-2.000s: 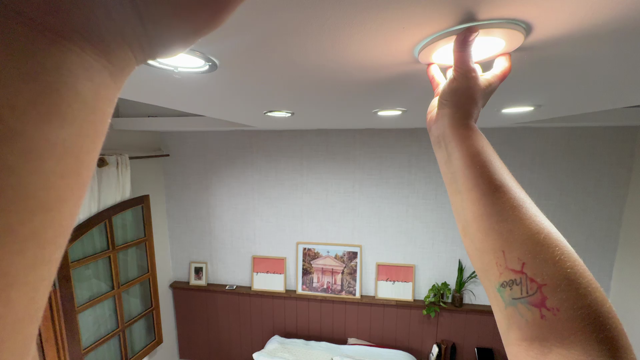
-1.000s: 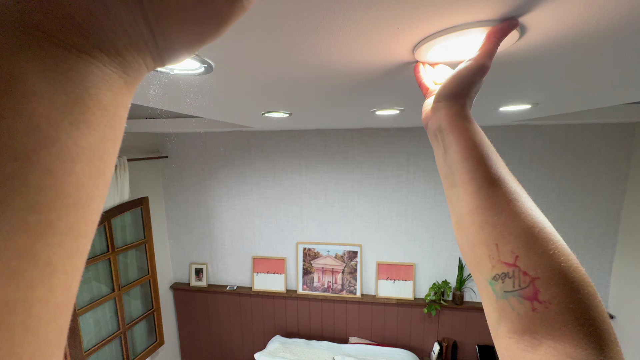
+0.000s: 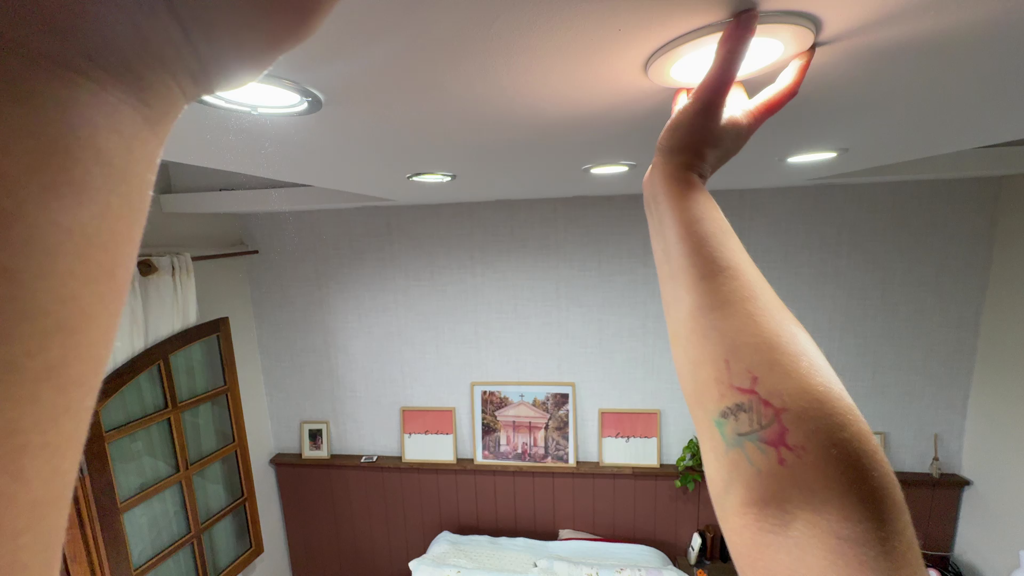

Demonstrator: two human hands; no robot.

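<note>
My right hand [image 3: 720, 104] reaches up to a lit round recessed ceiling light [image 3: 732, 52], its fingers spread around the white rim and touching it. The fixture lies against the ceiling, slightly tilted in view. My left hand [image 3: 200, 36] is raised at the top left, close to the camera and cut off by the frame's edge. Its fingers are out of sight, so what it touches is hidden. Just beyond that wrist glows another round ceiling light [image 3: 262, 96].
Several smaller lights, one of them a round downlight [image 3: 610, 169], line the ceiling farther off. Below are a wooden window shutter [image 3: 180, 448], framed pictures [image 3: 524, 424] on a ledge [image 3: 368, 464], a green plant [image 3: 688, 464] and a bed with white bedding [image 3: 544, 552].
My right hand has shifted its fingers around the light's rim, with the forearm turning. The left hand remains raised at the top left.
</note>
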